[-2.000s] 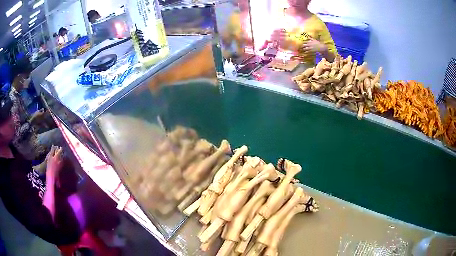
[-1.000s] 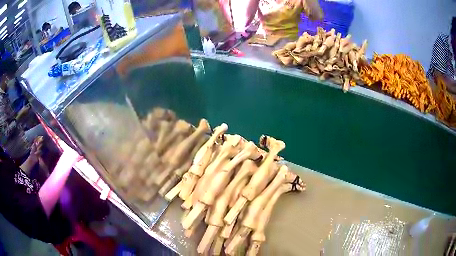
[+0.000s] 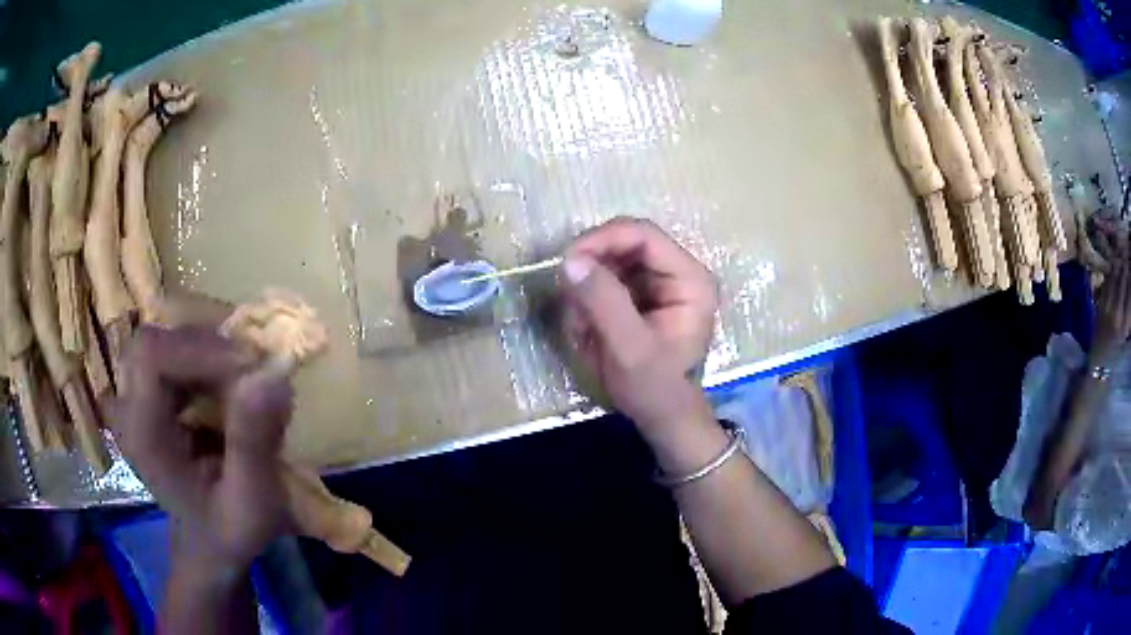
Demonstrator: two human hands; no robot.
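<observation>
My left hand (image 3: 205, 428) is blurred and closed around a tan carved shaft piece (image 3: 325, 511). Its scalloped head shows above my fingers and its narrow peg end points down and right, past the table's front edge. My right hand (image 3: 645, 316) pinches a thin pale stick (image 3: 527, 268) between thumb and fingers. The stick's tip is in a small white oval dish (image 3: 455, 288) with whitish-blue contents. The dish sits on a dark stain on the table.
Tan shaft pieces (image 3: 106, 211) lie at the table's left, some with black bands. More pieces (image 3: 961, 149) lie side by side at the right. A white object (image 3: 683, 17) is at the far edge. A blue crate (image 3: 856, 459) with tan pieces and clear plastic is below the table, right.
The view has swung down and right to the near table. Both hands, the held piece, the stick and the dish now show; the other workers and orange pieces have left view.
</observation>
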